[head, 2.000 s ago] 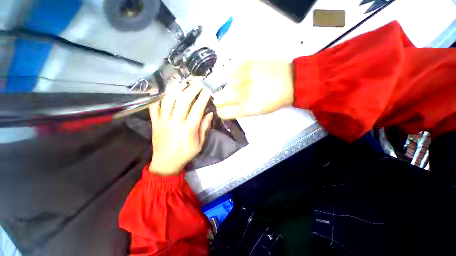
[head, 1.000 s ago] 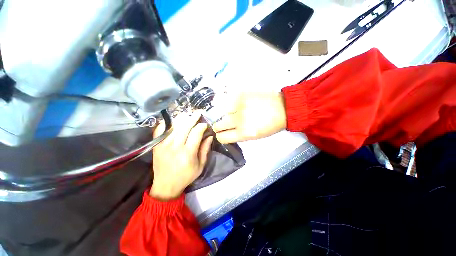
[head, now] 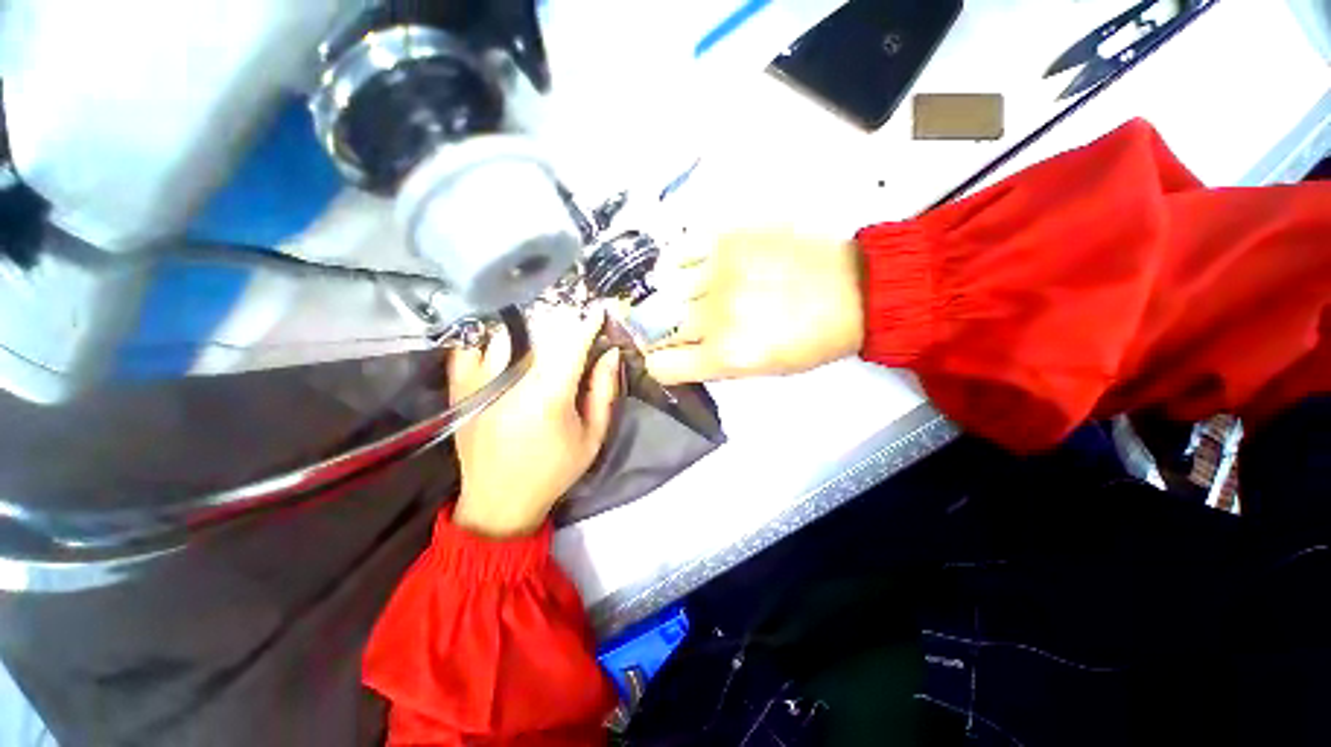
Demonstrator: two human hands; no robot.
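Observation:
A dark grey-brown cloth [head: 234, 584] hangs at the left and runs under my hands, with a corner on the white table. My left hand [head: 529, 423] lies flat on the cloth below the needle area, fingers forward and slightly apart. My right hand [head: 766, 310] is beside the round ribbed metal part [head: 623, 266], its fingertips at the cloth's edge. The light makes its fingers overexposed, and whether they pinch the cloth is unclear. The needle and presser foot are largely hidden behind the machine head [head: 132, 132] and fingers.
A black phone [head: 872, 56], a small brown card [head: 958, 117] and dark snips [head: 1121, 44] lie on the white table [head: 818, 423]. A curved metal bar [head: 292, 474] crosses above the cloth. A blue bin [head: 642, 649] is at the table's front edge, beside the dark garment on my lap.
The camera view has shifted, bringing the machine head's grey knob lower and the phone further into view than at first. Both hands stay at about the same place by the needle area.

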